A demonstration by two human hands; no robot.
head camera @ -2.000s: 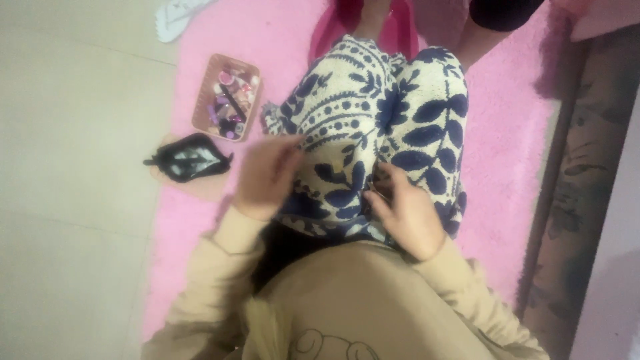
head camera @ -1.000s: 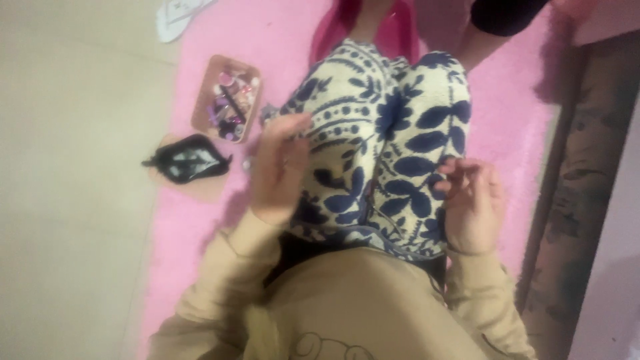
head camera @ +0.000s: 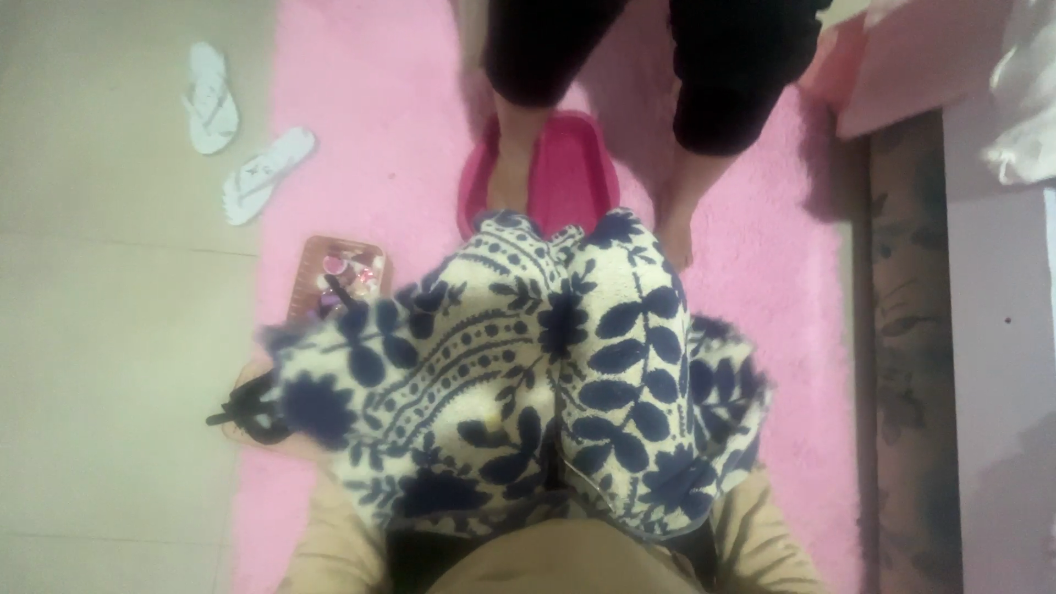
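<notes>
A cream cloth with a navy leaf and flower pattern (head camera: 495, 388) lies over my lap and knees, its left and right edges raised and spread outward. Both my sleeves run up under those edges, so my left hand and my right hand are hidden beneath the cloth, and their grip cannot be seen. Beyond my knees, a person's bare foot (head camera: 511, 173) rests in a pink plastic basin (head camera: 573, 177). The other foot (head camera: 676, 235) stands on the pink mat beside it.
A small basket (head camera: 301, 280) of assorted small items sits on the pink mat (head camera: 371, 99) at the left, with a black object (head camera: 256, 408) below it, partly covered by the cloth. White flip-flops (head camera: 212, 111) lie farther up. A patterned dark fabric side (head camera: 912, 355) borders the mat's right.
Both hands, seen above the cloth before, are now hidden under its edges. The cloth's sides have lifted outward, over part of the basket and black object. The view takes in more beyond the knees.
</notes>
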